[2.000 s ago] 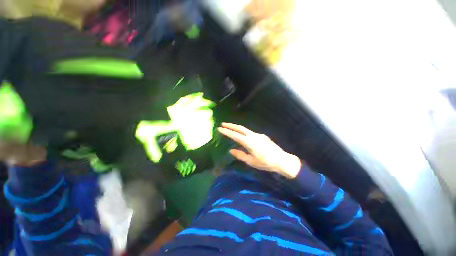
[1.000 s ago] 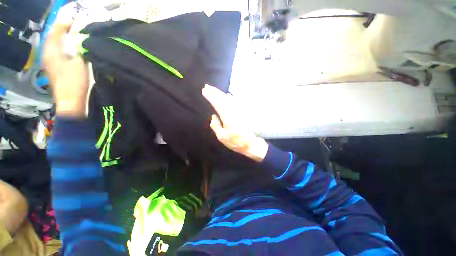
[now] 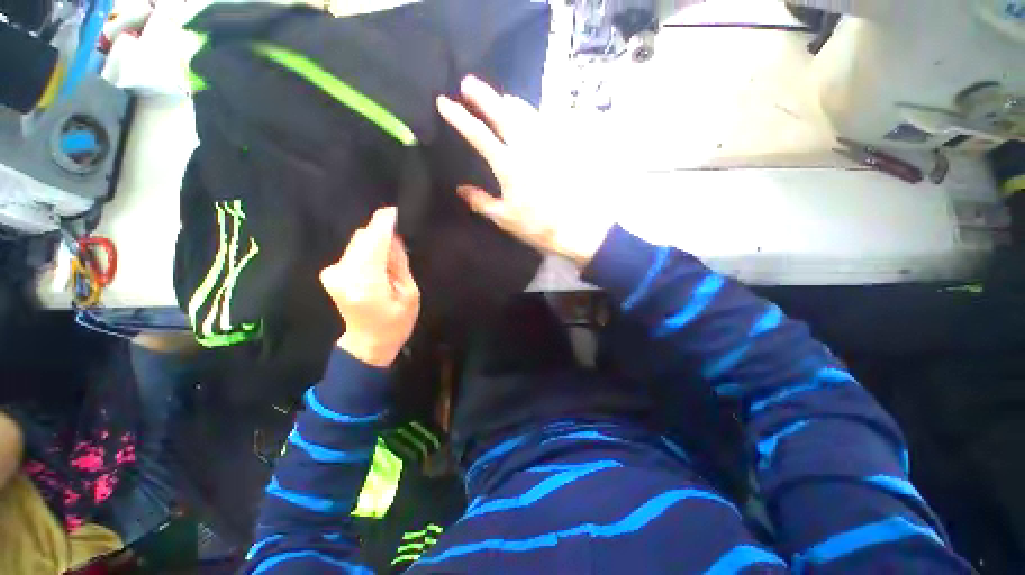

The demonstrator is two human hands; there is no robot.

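Note:
A black garment piece (image 3: 304,157) with a neon green strip and thin neon lines lies over the table edge and hangs towards the lap. My right hand (image 3: 511,169) lies on its right part with fingers spread, palm down. My left hand (image 3: 377,286) is at the middle of the cloth with thumb and fingers close together; whether cloth is pinched between them is unclear. More black cloth with a neon patch (image 3: 380,481) lies at the lap.
The pale machine bed (image 3: 719,225) runs to the right, with dark red snips (image 3: 882,160) on it. Orange-handled scissors (image 3: 99,261) lie at the table's left edge, near a grey machine part (image 3: 84,146). Part of another person (image 3: 56,534) shows at lower left.
The garment was raised from the lap onto the table between the first two frames. Since then my left hand has moved from its upper left corner down to its middle; my right hand has moved slightly up.

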